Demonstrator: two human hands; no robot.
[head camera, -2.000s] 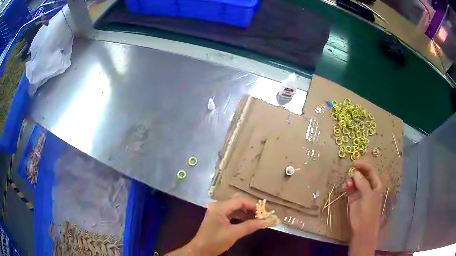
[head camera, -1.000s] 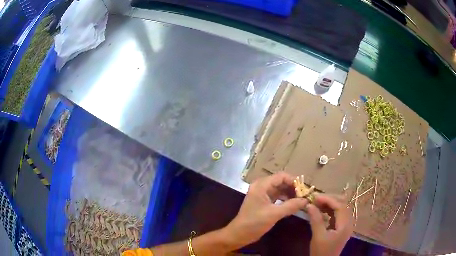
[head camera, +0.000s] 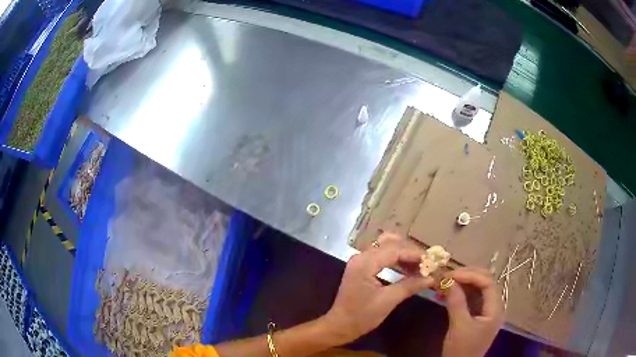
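Note:
My left hand (head camera: 380, 286) holds a small flesh-coloured toy arm (head camera: 434, 261) between thumb and fingers above the table's front edge. My right hand (head camera: 475, 307) touches it from the right, with a yellow-green ring (head camera: 447, 283) at its fingertips, close to the toy arm. Whether the ring is around the piece cannot be told. A heap of yellow-green rings (head camera: 547, 174) lies on the cardboard (head camera: 446, 195) at the right. A tiny white glue cup (head camera: 463, 219) stands on the cardboard, just beyond my hands.
Two loose rings (head camera: 322, 200) lie on the steel table (head camera: 279, 118). Thin wooden sticks (head camera: 519, 268) lie right of my hands. A white glue bottle (head camera: 467, 108) stands at the back. A blue bin of tan arms (head camera: 150, 314) is at lower left, a white plastic bag (head camera: 124, 38) at upper left.
My right hand has come from the cardboard's right side to my left hand, bringing a ring to the toy arm. The toy arm has turned slightly, and the view has shifted left.

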